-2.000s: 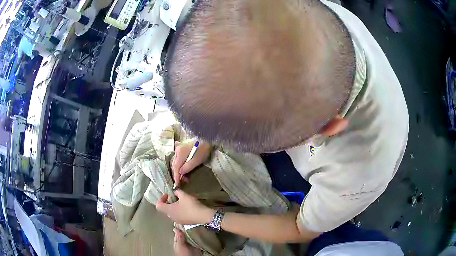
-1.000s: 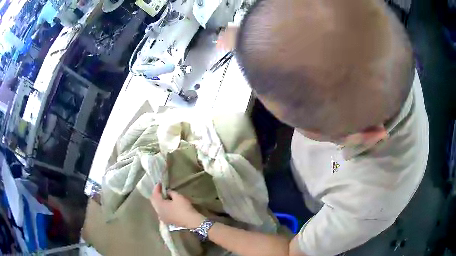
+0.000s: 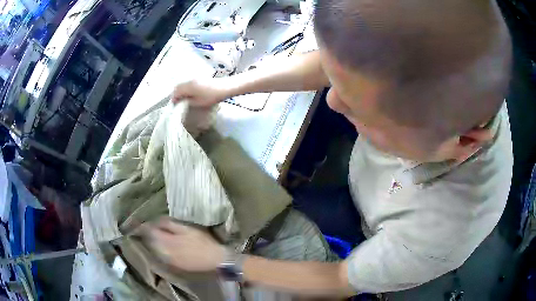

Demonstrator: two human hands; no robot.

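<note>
A partly made khaki garment with pale striped lining lies bunched on the white table. Neither my left hand nor my right hand is in view. Another person's bare hand pinches the lining near the back and holds a fold of it up. That person's other hand, blurred and with a watch at the wrist, is on the khaki cloth nearer the bottom. Whether it grips the cloth cannot be told. A small white tag shows at the garment's lower left.
The other person's head and shirt fill the right side. A white sewing machine stands at the back, with a dark slender tool beside it. A scale runs along the table edge. A blue bin is below.
The other person leaned right, and the pen in their hand is out of sight. Their upper hand reached across and lifted the lining. The fingers at the bottom edge are gone. The view shifted.
</note>
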